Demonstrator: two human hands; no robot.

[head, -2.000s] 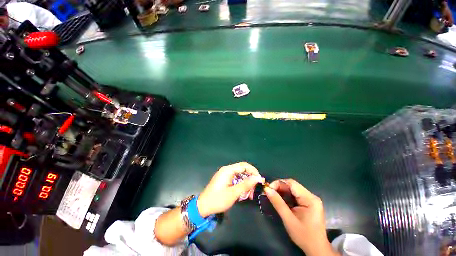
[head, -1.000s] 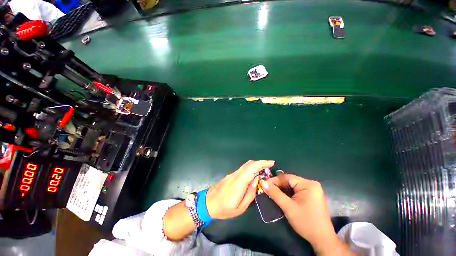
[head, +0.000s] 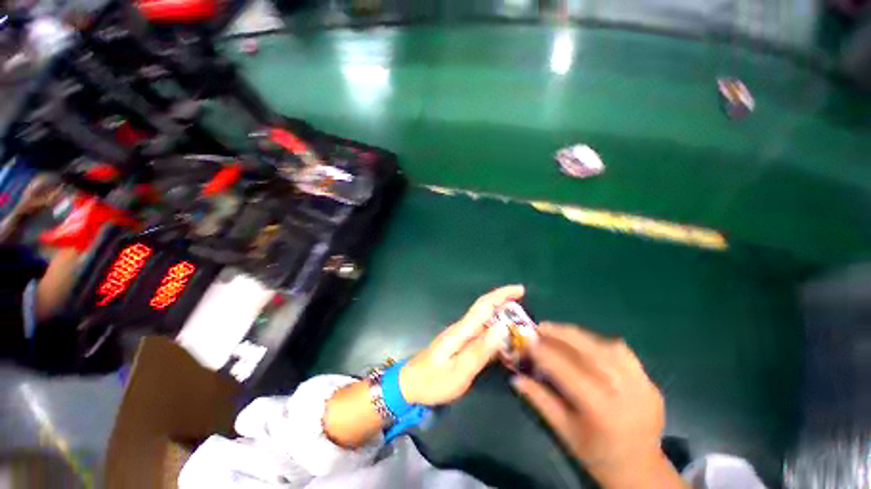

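My left hand [head: 456,355], with a blue strap at the wrist, holds a small white housing [head: 517,323] between thumb and fingers above the green bench. An orange flex cable [head: 519,341] shows on the housing. My right hand [head: 602,396] is at its right side, with its fingers curled around a dark screen module [head: 552,377] that is mostly hidden by them. The frame is blurred, so the exact contact between the parts cannot be told.
The black fixture [head: 372,205] with red handles and readouts stands at left, with a unit [head: 329,181] on it. A white housing [head: 580,161] and another unit [head: 735,97] lie on the belt [head: 458,115]. Blurred clear trays [head: 836,382] stand at right. A person's arm [head: 57,282] shows far left.
The view has turned left, showing more of the fixture side and another person's arm. The dark screen module, seen below the hands a second ago, is now mostly covered by my right fingers.
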